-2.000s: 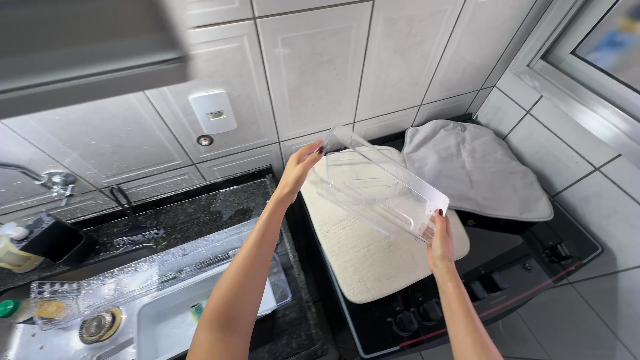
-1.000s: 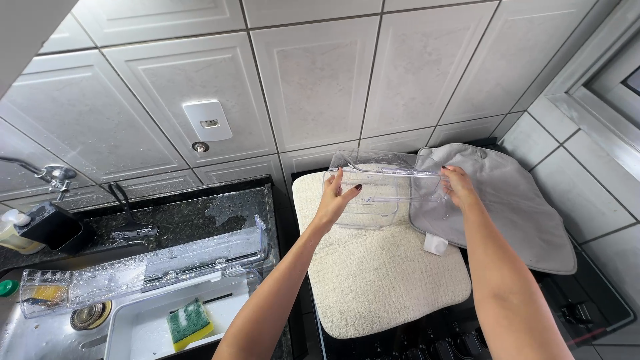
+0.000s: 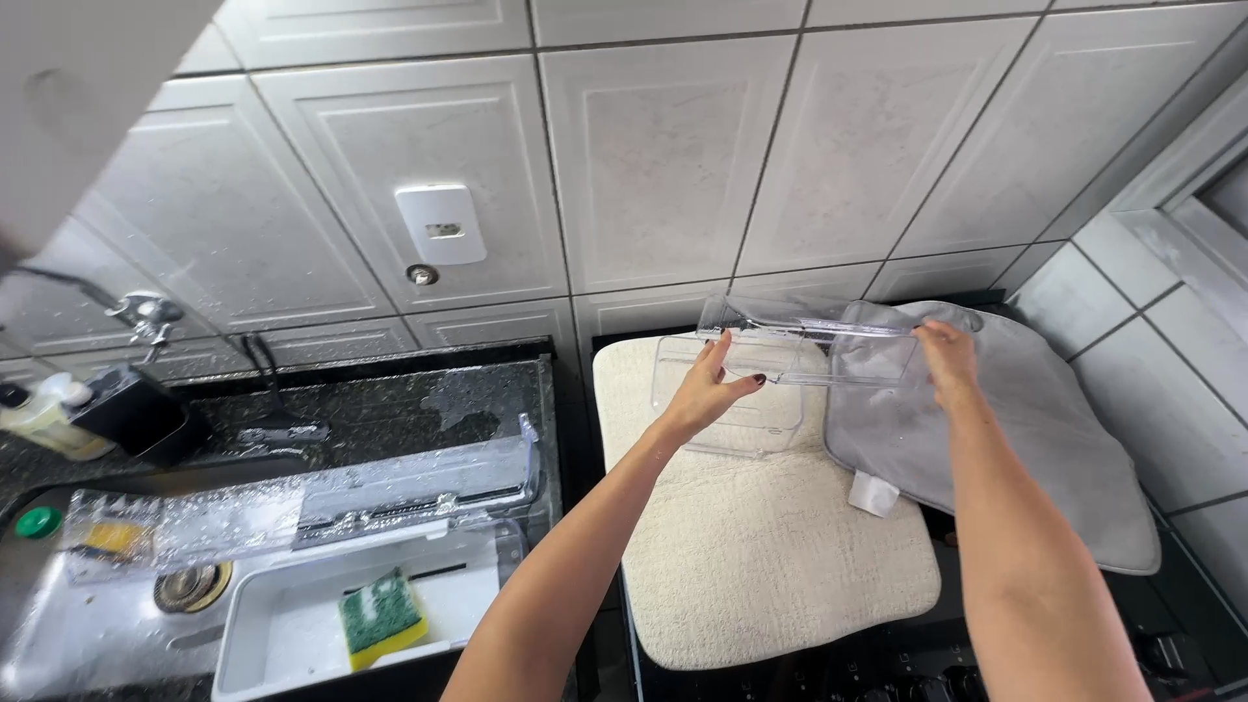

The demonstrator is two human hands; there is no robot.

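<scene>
My left hand [image 3: 704, 390] grips the left part of a clear plastic bin [image 3: 838, 359], and my right hand [image 3: 946, 356] holds its right end. The bin is tilted over the back of the cream mat [image 3: 780, 565] and the edge of the grey mat [image 3: 1014, 439]. Another clear plastic piece [image 3: 673, 375] shows under my left hand, against the cream mat; whether it touches the bin I cannot tell. Both mats lie over the black stove [image 3: 829, 673]. A white tag [image 3: 874, 494] sticks out from the grey mat's edge.
On the left, a wet clear plastic container [image 3: 390, 487] spans the steel sink [image 3: 58, 634] above a white tray [image 3: 234, 624] with a green and yellow sponge [image 3: 380, 619]. Behind are a faucet [image 3: 146, 312], a black holder [image 3: 136, 414], a bottle [image 3: 49, 424] and a black utensil [image 3: 278, 424] on granite.
Two seconds ago the clear bin slanted down to the right between my hands; now its long side lies nearly level. Both hands still hold it.
</scene>
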